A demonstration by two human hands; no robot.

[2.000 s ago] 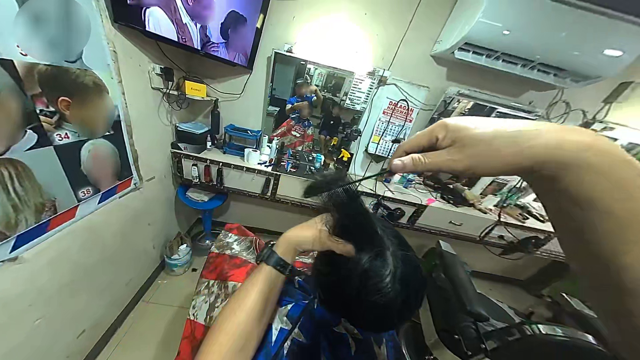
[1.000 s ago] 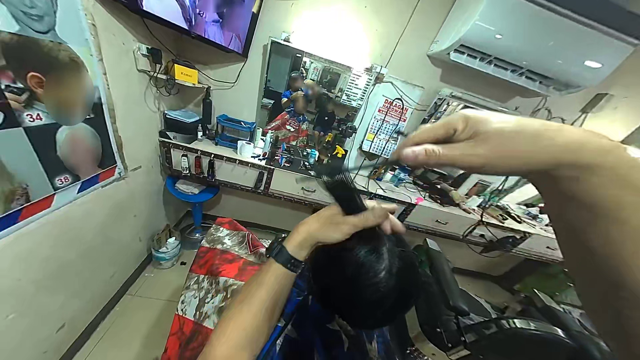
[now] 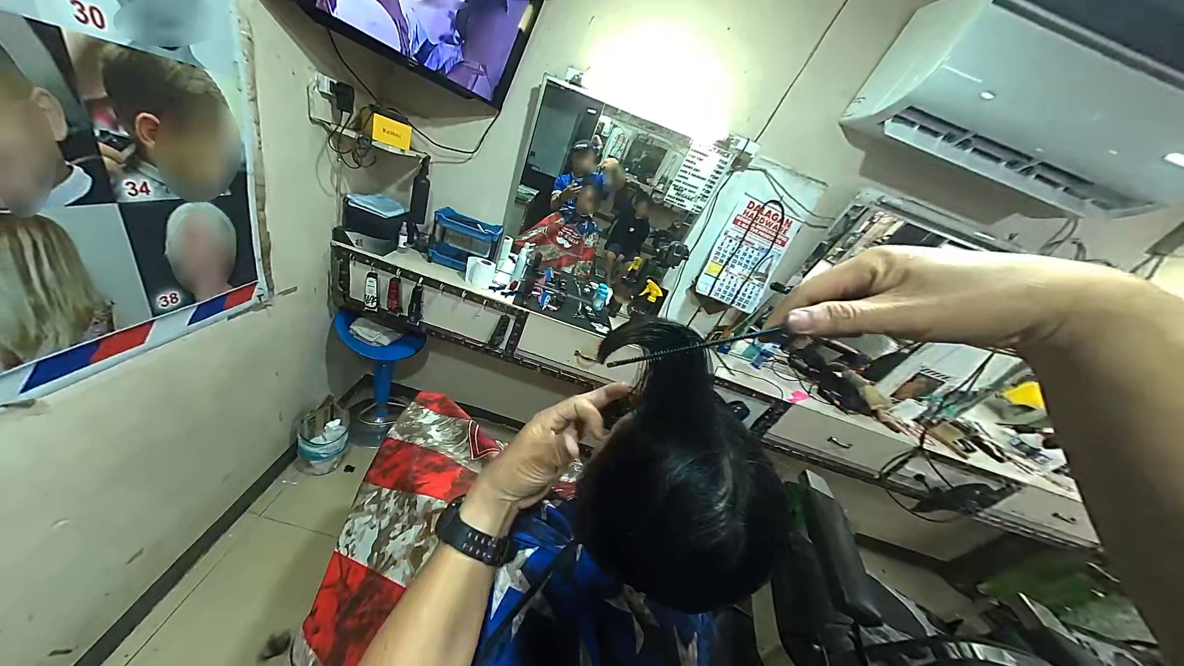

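A seated person's dark-haired head (image 3: 694, 509) is at the centre, seen from above and behind. My right hand (image 3: 860, 296) pinches a thin black comb (image 3: 684, 350), whose teeth run through a raised lock of hair (image 3: 675, 379). The lock's tip curls over to the left above the comb. My left hand (image 3: 546, 444), with a black watch (image 3: 474, 535) on the wrist, is beside the left of the head near the base of the lock, its fingers apart and holding no hair that I can see. A barber cape (image 3: 398, 518) with stars and red stripes covers the person.
Ahead runs a counter with drawers (image 3: 832, 439), with bottles and tools on it, under a wall mirror (image 3: 606, 203). A blue stool (image 3: 379, 347) and a small bin (image 3: 323, 442) are at the left. The black barber chair (image 3: 837, 555) is at the right of the head.
My left hand was closed around the raised hair a second ago; it has let go and moved to the left. The comb now lies in the lock.
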